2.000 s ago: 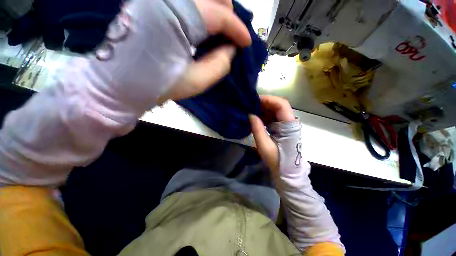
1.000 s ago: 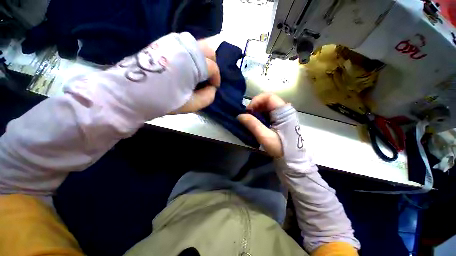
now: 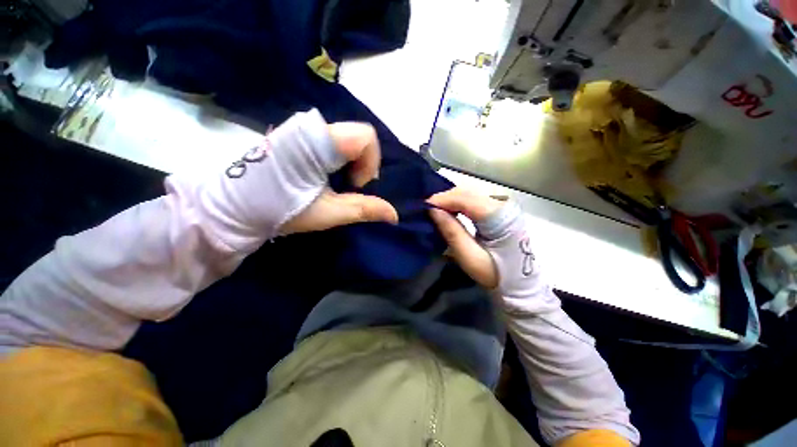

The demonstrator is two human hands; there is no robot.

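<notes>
The navy garment piece (image 3: 398, 249) hangs over the front edge of the white table toward my lap and joins the large navy heap at the upper left. My left hand (image 3: 345, 179) lies over the cloth with thumb and fingers apart, and no cloth shows between them. My right hand (image 3: 467, 229) pinches an edge of the navy cloth between thumb and fingers at the table's front edge. The sewing machine (image 3: 603, 52) stands at the upper right, its lit needle plate (image 3: 481, 131) uncovered.
Crumpled yellow pieces (image 3: 612, 131) lie right of the needle area. Scissors (image 3: 677, 240) with black and red handles lie beside them. White tape (image 3: 748, 288) hangs at the table's right edge. A small yellow piece (image 3: 323, 65) lies on the navy heap.
The navy piece has moved down over the table edge toward my lap. My left hand has moved down and its fingers have opened. My right hand still pinches cloth.
</notes>
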